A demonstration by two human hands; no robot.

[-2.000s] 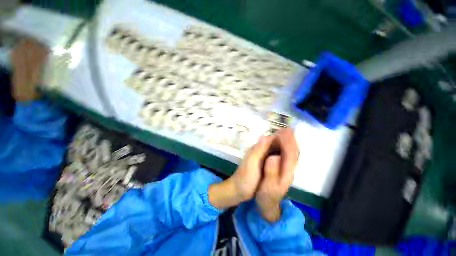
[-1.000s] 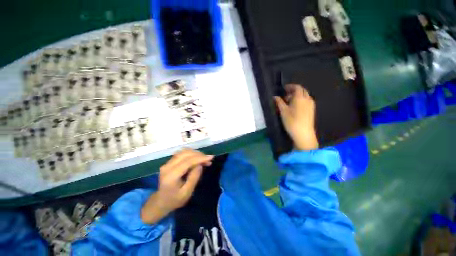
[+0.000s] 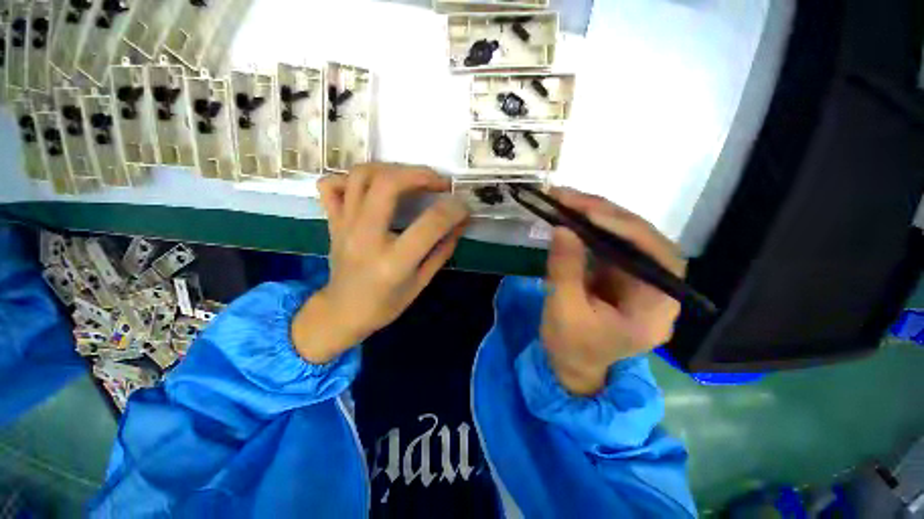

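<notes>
Open cream housings stand in a short column on the bench; the nearest housing [image 3: 522,209] has black parts inside. My left hand [image 3: 375,258] has thumb and forefinger at this housing's left end, gripping it. My right hand [image 3: 613,294] holds black tweezers [image 3: 633,255] like a pen, their tips inside the same housing at its black parts. More open housings with black inserts [image 3: 504,150] lie just beyond it. Rows of similar housings [image 3: 253,120] fill the left of the bench.
A black tray [image 3: 811,243] stands at the right end of the bench. A heap of finished-face housings [image 3: 132,314] lies in a low dark tray at the lower left. A blue sleeve [image 3: 35,324] shows at the left edge. The bench has a green front edge [image 3: 274,231].
My right hand has come from the black tray to the near housing, now with the tweezers clearly seen. My left hand has moved up onto that housing. The view has shifted closer; the blue bin is out of view.
</notes>
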